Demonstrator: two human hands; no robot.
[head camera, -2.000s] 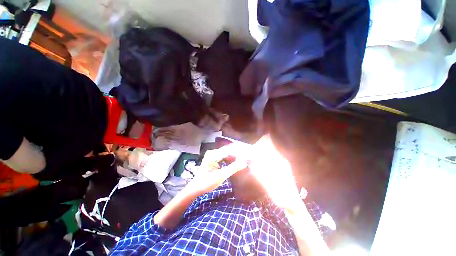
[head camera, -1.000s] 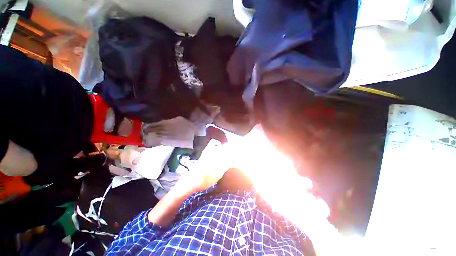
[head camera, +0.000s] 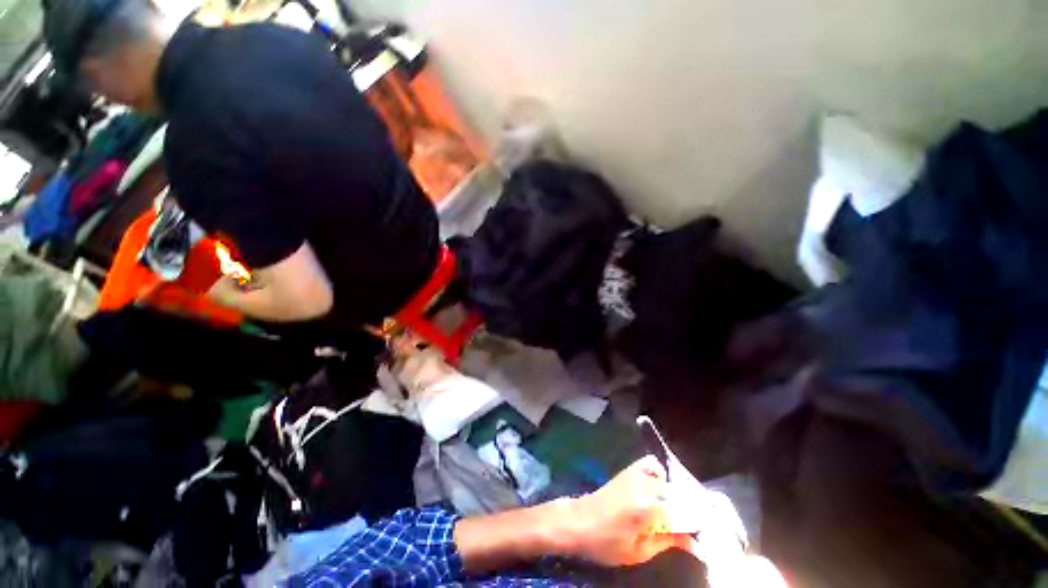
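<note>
My left hand (head camera: 626, 519) reaches in from the bottom centre, its fingers bent together. A thin pale strip (head camera: 664, 450) with a curved tip rises from its fingertips. Strong sunlight washes out the fingertips and the strip's lower part. My right hand (head camera: 736, 561) seems to be in the white glare just right of the left, cut off by the bottom edge; its fingers cannot be made out. Dark cloth shows below the left hand, partly cut off.
A person in black (head camera: 293, 138) sits at upper left with orange cloth (head camera: 138, 270). A red stool or crate (head camera: 442, 316) and pale cloth scraps (head camera: 460, 402) lie between us. Black bundles with white strips (head camera: 356, 459) are lower left. Black bags (head camera: 546, 253) and navy cloth (head camera: 977, 299) are beyond and right.
The view has swung left and up, showing more of the seated person. My hands now appear lower and further right, and the pale strip stands out more clearly.
</note>
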